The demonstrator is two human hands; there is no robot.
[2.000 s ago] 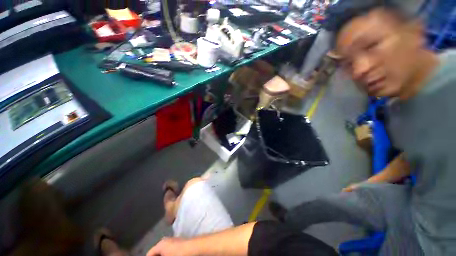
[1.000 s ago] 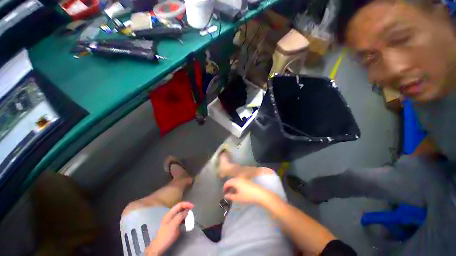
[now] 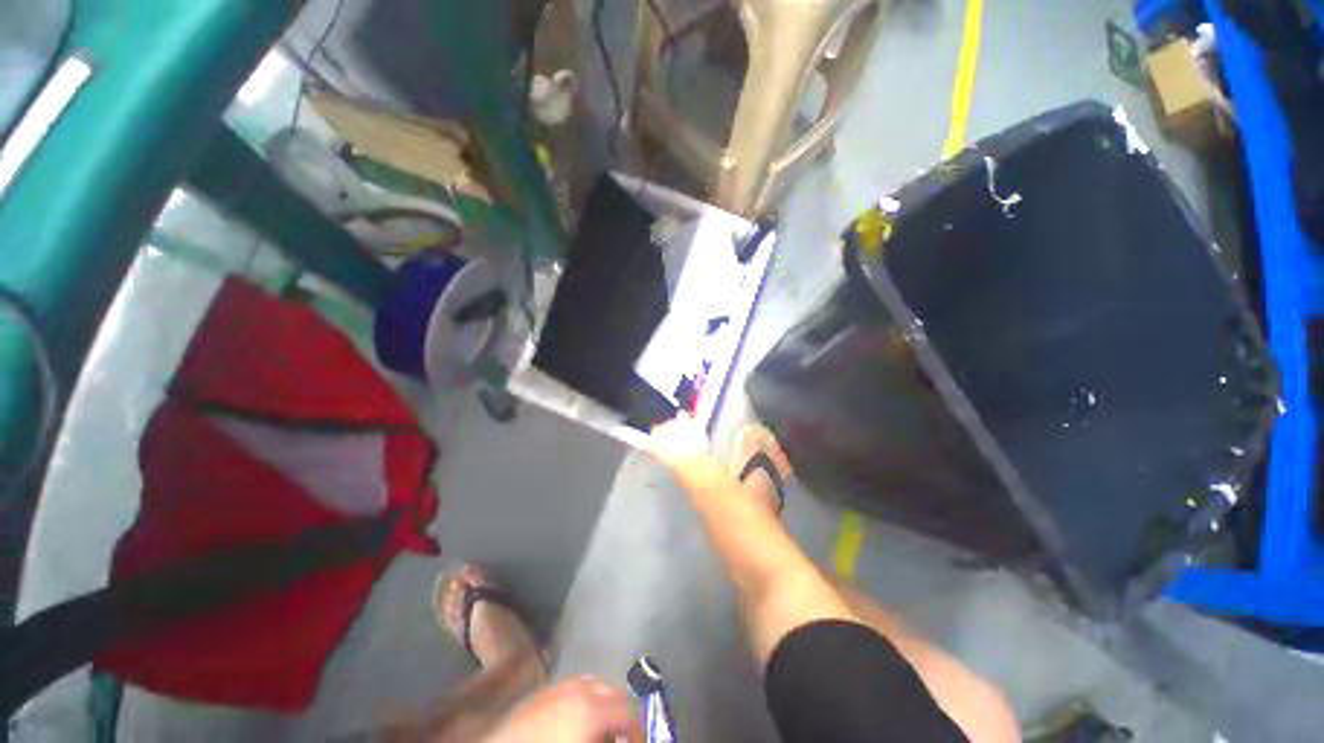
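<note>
A low white box (image 3: 581, 414) stands on the floor under the bench. It holds a black sheet-like piece (image 3: 603, 298) and white scraps (image 3: 697, 298). My right hand (image 3: 680, 438) is at the box's near rim, arm stretched out; its fingers are small and blurred, so I cannot tell if they hold anything. My left hand (image 3: 574, 711) is low in the picture, blurred and cut off by the bottom edge; its grip is unclear. A small black and white item (image 3: 651, 694) shows just right of it.
A large black bin (image 3: 1075, 334) stands right of the box. A red cloth or bag (image 3: 262, 523) hangs at left, beside the green bench edge (image 3: 131, 189). A blue and white roll (image 3: 436, 312) is left of the box. Blue frame parts (image 3: 1278, 290) stand at far right.
The view has turned down towards the floor and come nearer the box. My right hand has moved from above my lap to the box's rim. The bench top things and the other person's face are out of view.
</note>
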